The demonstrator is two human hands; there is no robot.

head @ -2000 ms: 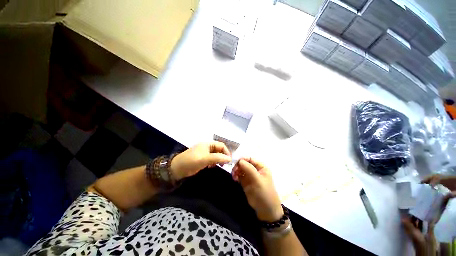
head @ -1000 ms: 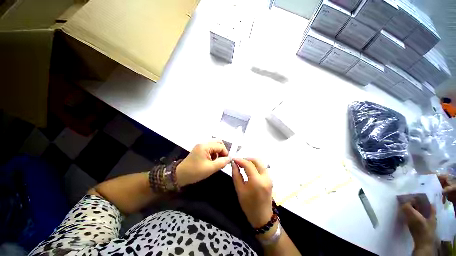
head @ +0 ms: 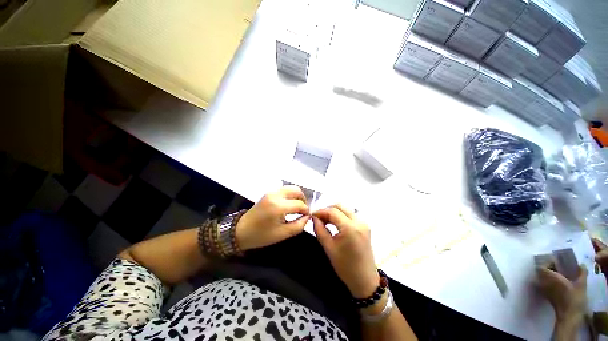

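Note:
My left hand (head: pixel 275 216) and my right hand (head: pixel 343 238) meet at the table's front edge. Their fingertips pinch a small white piece (head: pixel 311 214), mostly hidden by the fingers. An open white retail box (head: pixel 311 160) lies just beyond my hands, with its flap raised and its near part close to my left fingers. Another white box (head: pixel 375 160) lies to its right. Yellow-edged strips (head: pixel 427 245) lie flat to the right of my right hand.
A large brown carton (head: pixel 167 46) is at left. White box (head: pixel 293 60) and a pale loose item (head: pixel 357 95) lie farther back. Stacked boxes (head: pixel 460 70) stand at back right. A black bagged bundle (head: pixel 507 176), grey knife (head: pixel 494 270) and another person's hand (head: pixel 563 293) are at right.
My hands stay together at the table edge, with small finger and wrist shifts. At right, the other person's hands have moved with a small box.

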